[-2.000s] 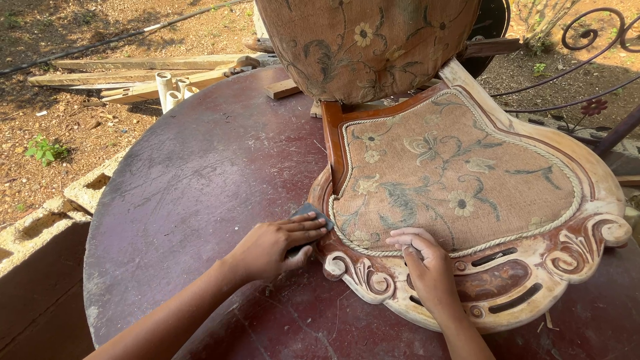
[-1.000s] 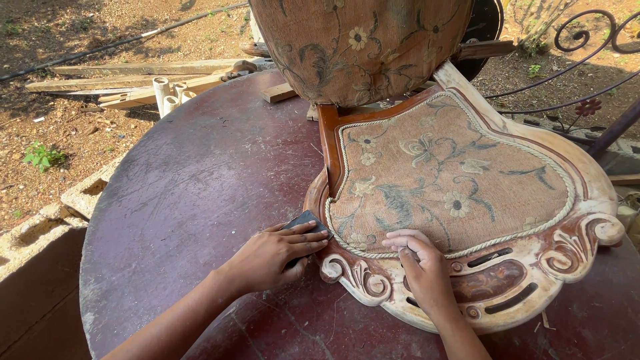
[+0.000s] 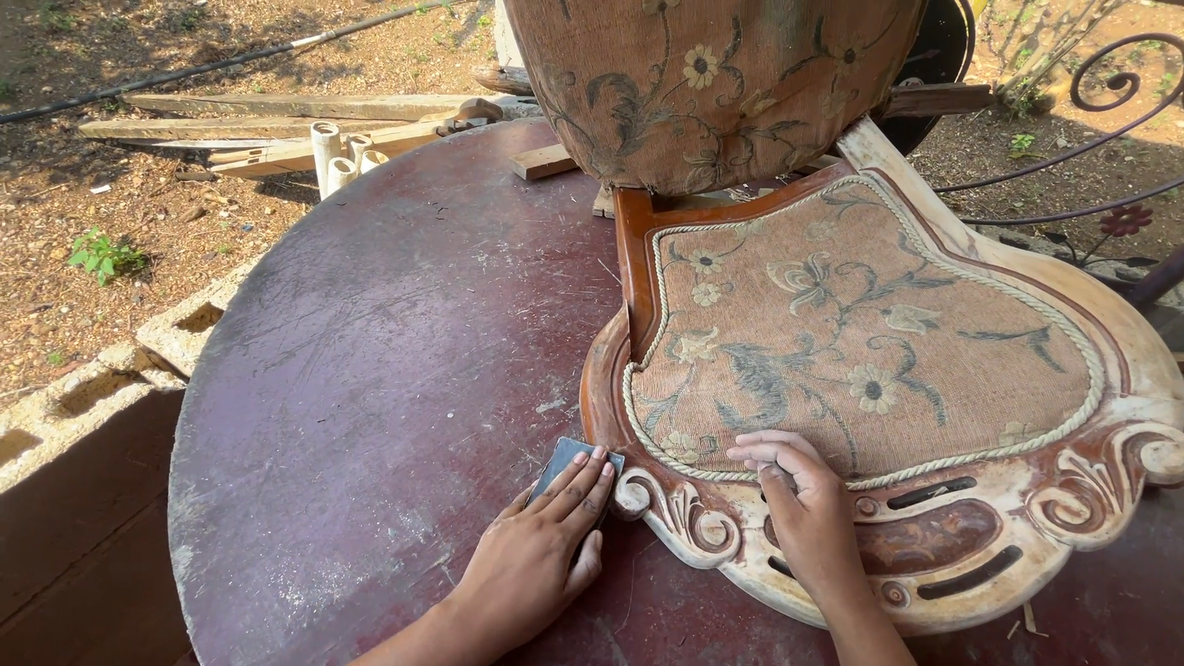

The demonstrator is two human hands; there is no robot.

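A carved wooden chair back (image 3: 980, 592) with floral upholstery (image 3: 888, 333) and a rope trim lies on a round dark red table (image 3: 370, 370). Parts of its frame are pale and bare, others brown and varnished. My left hand (image 3: 546, 546) holds a dark grey piece of sandpaper (image 3: 560, 462) under its fingers, against the lower left edge of the frame beside a carved scroll (image 3: 694, 527). My right hand (image 3: 805, 509) rests over the lower rim of the frame and the rope trim, its fingers curled; whether it grips anything is hidden.
The upholstered chair seat (image 3: 721, 92) rises at the table's far side. Near it lies a small wood block (image 3: 543, 162). Beyond the table are wooden boards (image 3: 277, 106), short pale pipes (image 3: 326, 153), hollow concrete blocks (image 3: 185, 324) and a curled metal railing (image 3: 1045, 166).
My left hand and the sandpaper have shifted slightly down along the frame's left edge. My right hand stays at the lower rim.
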